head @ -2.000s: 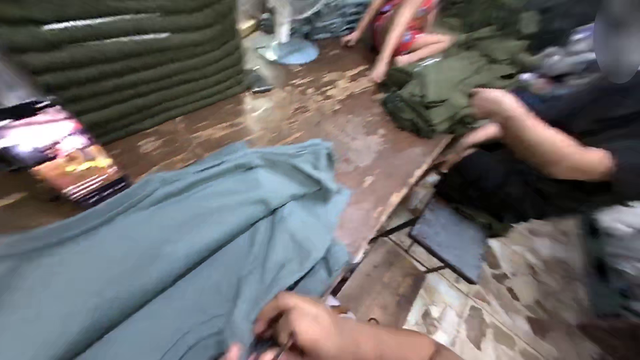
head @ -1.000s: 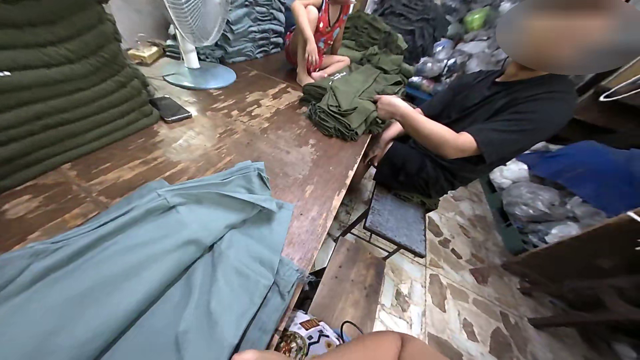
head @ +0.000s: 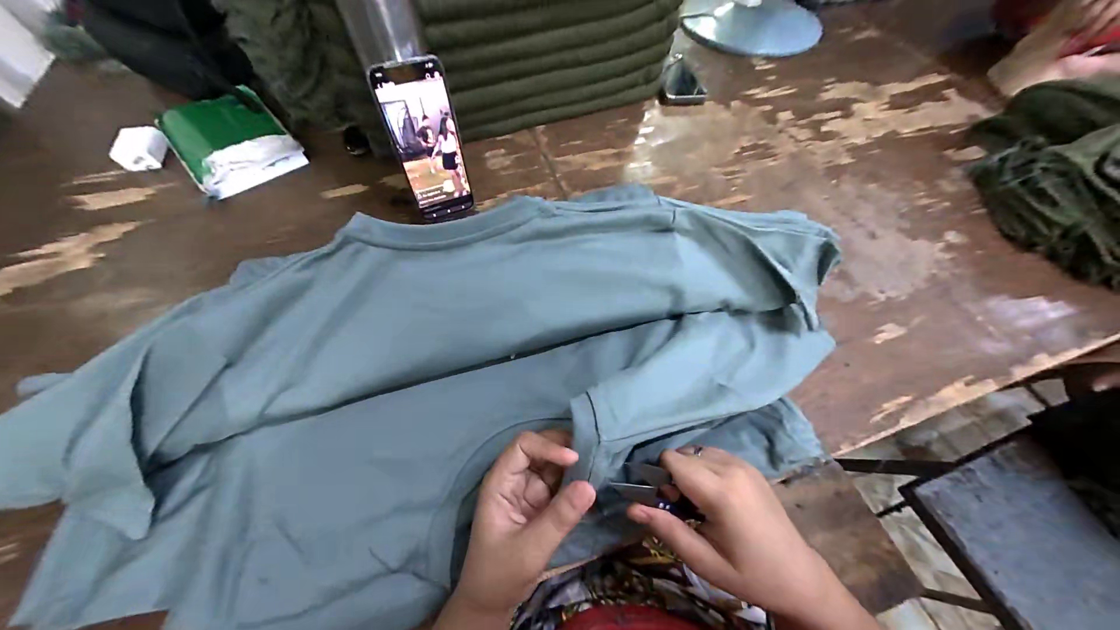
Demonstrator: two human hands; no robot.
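Note:
A blue-green cloth garment (head: 420, 315) lies spread over the near part of the wooden table. My left hand (head: 529, 512) is at a sleeve end near the table's front edge, thumb and fingers curled around the hem with a gap between their tips; whether they pinch the cloth is unclear. My right hand (head: 731, 516) holds small thread snips (head: 643, 492), their blades pointing left and parted, close beside the hem. Part of the snips is hidden inside the right hand.
A lit phone (head: 424, 140) leans upright beyond the garment, before stacked dark green cloth (head: 551, 61). Another phone (head: 682, 83), a fan base (head: 752, 26), a green-and-white packet (head: 229, 140) and dark green garments (head: 1059, 184) are on the table (head: 910, 254). A stool (head: 1024, 525) stands right.
The view has swung left and down, bringing both hands and the snips into clear sight at the sleeve end. The co-worker at the right is now mostly out of view.

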